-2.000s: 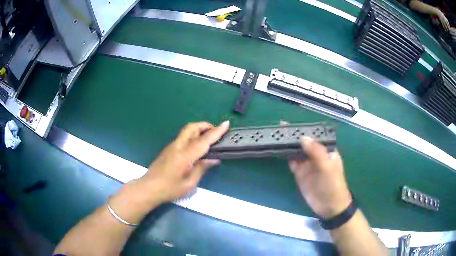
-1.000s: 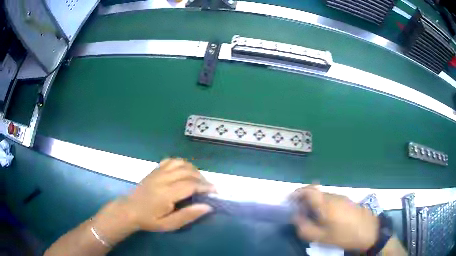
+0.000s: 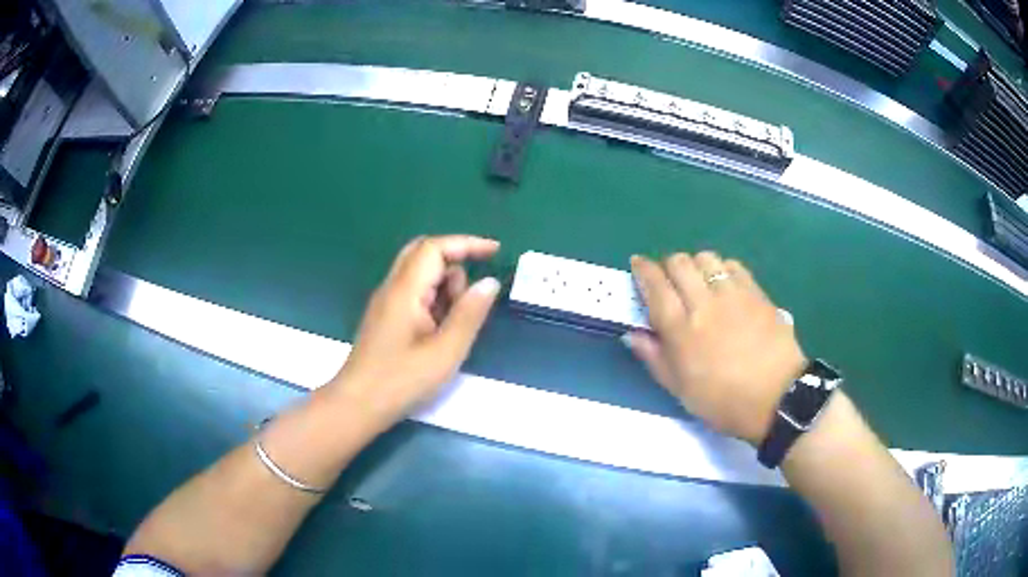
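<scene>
A white strip panel (image 3: 581,289) with groups of small dark dots lies on a dark base on the green bench, in the middle of the view. My right hand (image 3: 716,338) is over its right part, fingers on the far edge and thumb at the near side, and hides that end. My left hand (image 3: 423,310) is just left of the panel's left end, not touching it, with thumb and fingers apart and nothing in it.
A carrier fixture (image 3: 682,126) lies on the middle rail, with a black locating block (image 3: 517,132) left of it. A short studded block (image 3: 994,380) is at the right. Ribbed stacks (image 3: 862,32) stand far right. The bench machine (image 3: 124,56) is at the left.
The studded fixture on the bench now shows a white panel in its place. The dark blurred strip between my hands is gone. Both hands have moved forward from the near edge; my left hand has opened.
</scene>
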